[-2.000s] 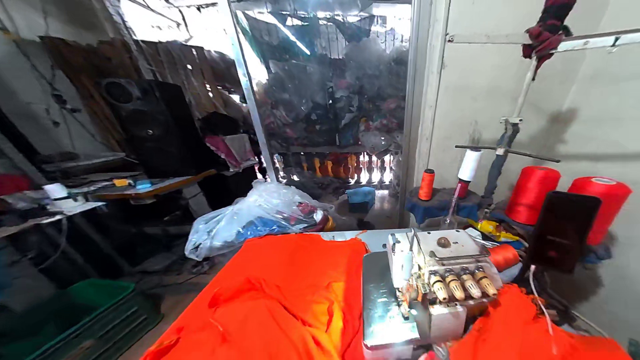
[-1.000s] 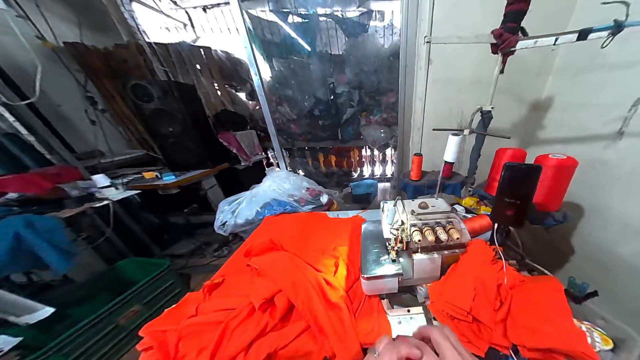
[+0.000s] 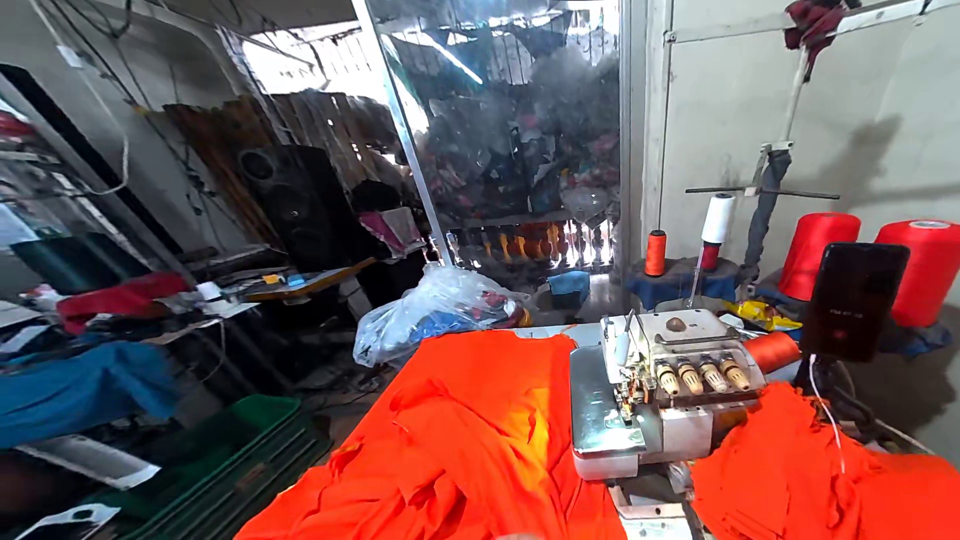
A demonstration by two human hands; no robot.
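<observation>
A white overlock sewing machine (image 3: 682, 352) with a metal plate and several tension dials stands right of centre. Orange-red fabric (image 3: 480, 420) lies heaped to its left, and a second orange-red fabric pile (image 3: 795, 472) rests at its right. Only a sliver of skin, seemingly my left hand (image 3: 519, 536), shows at the bottom edge against the left fabric; its fingers are hidden. My right hand is out of the frame. An orange thread spool (image 3: 655, 253), a white thread cone (image 3: 718, 217) and large red thread cones (image 3: 819, 255) stand behind the machine.
A phone (image 3: 855, 300) with a white cable stands upright beside the machine. Beyond the left fabric is a clear plastic bag (image 3: 435, 307). A green plastic crate (image 3: 225, 450) sits low on the left, near blue cloth (image 3: 82, 386) and a black loudspeaker (image 3: 292, 202).
One second ago fingers showed at the bottom, just below the machine; now only a sliver of skin remains in view, farther left. Both fabric heaps lie in about the same places as then.
</observation>
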